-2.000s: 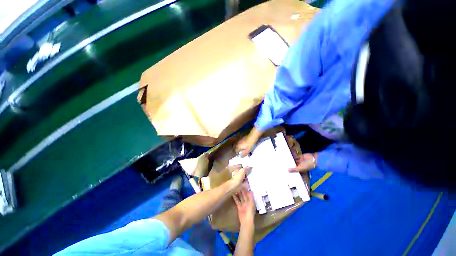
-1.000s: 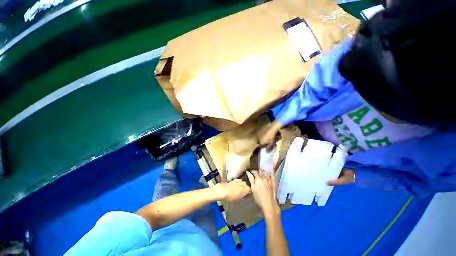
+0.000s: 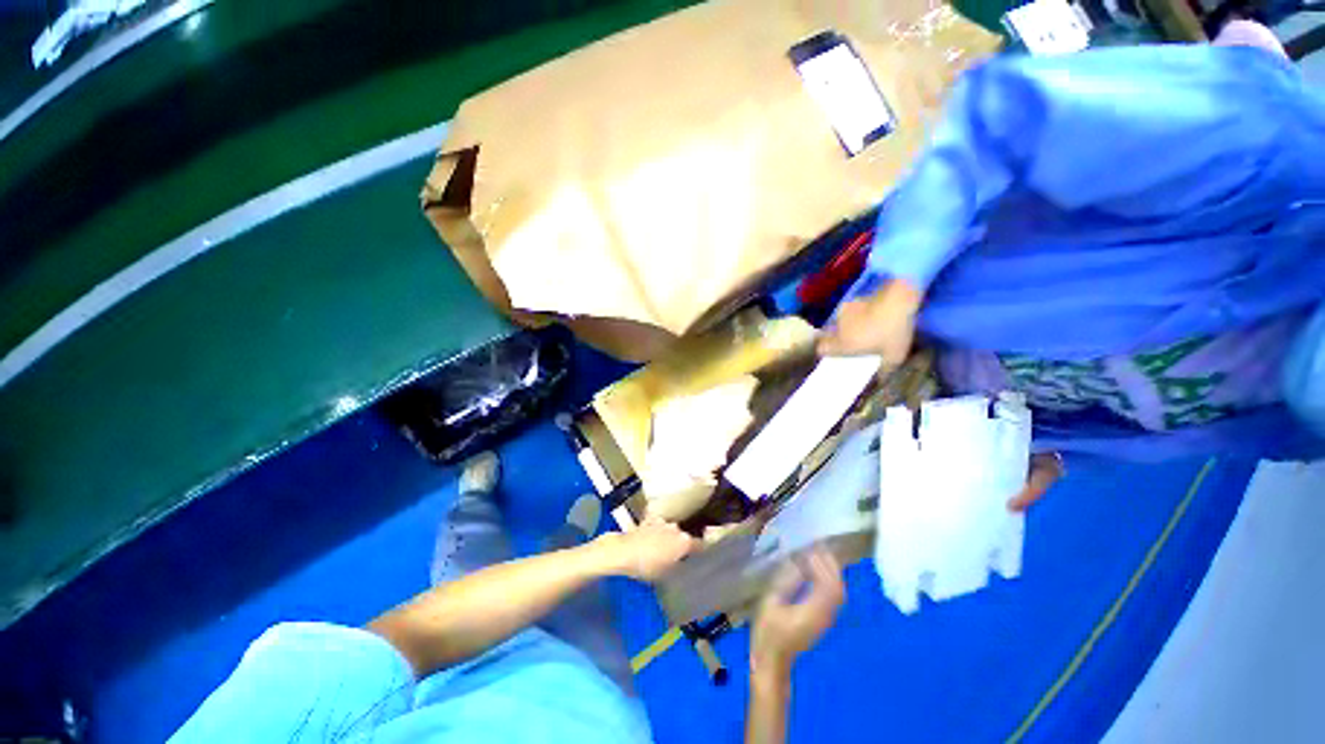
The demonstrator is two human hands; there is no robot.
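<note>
An open brown carton (image 3: 712, 579) stands low in front of me, with brown paper (image 3: 695, 454) and a white strip-shaped piece (image 3: 802, 425) in it. My left hand (image 3: 654, 548) is closed at the carton's near left side, on brown paper. My right hand (image 3: 796, 599) is at its near edge, fingers loosely curled and apart, with nothing seen in it; it is slightly blurred. The other person's one hand (image 3: 876, 323) is at the far end of the white piece. Their other hand (image 3: 1038, 483) holds notched white blanks (image 3: 952, 502) right of the carton.
A large kraft-covered package (image 3: 639, 175) with a white label (image 3: 846, 96) lies on the green bench (image 3: 276, 342). A black plastic-lined bin (image 3: 494, 395) is below the bench edge. A person in a blue jacket (image 3: 1119, 189) stands at the right. Black-jointed tubing (image 3: 706, 651) shows beside the carton.
The white blanks have left the carton and are now at its right in the other person's hand. My right hand has drawn back toward me. The brown paper and white strip are now exposed.
</note>
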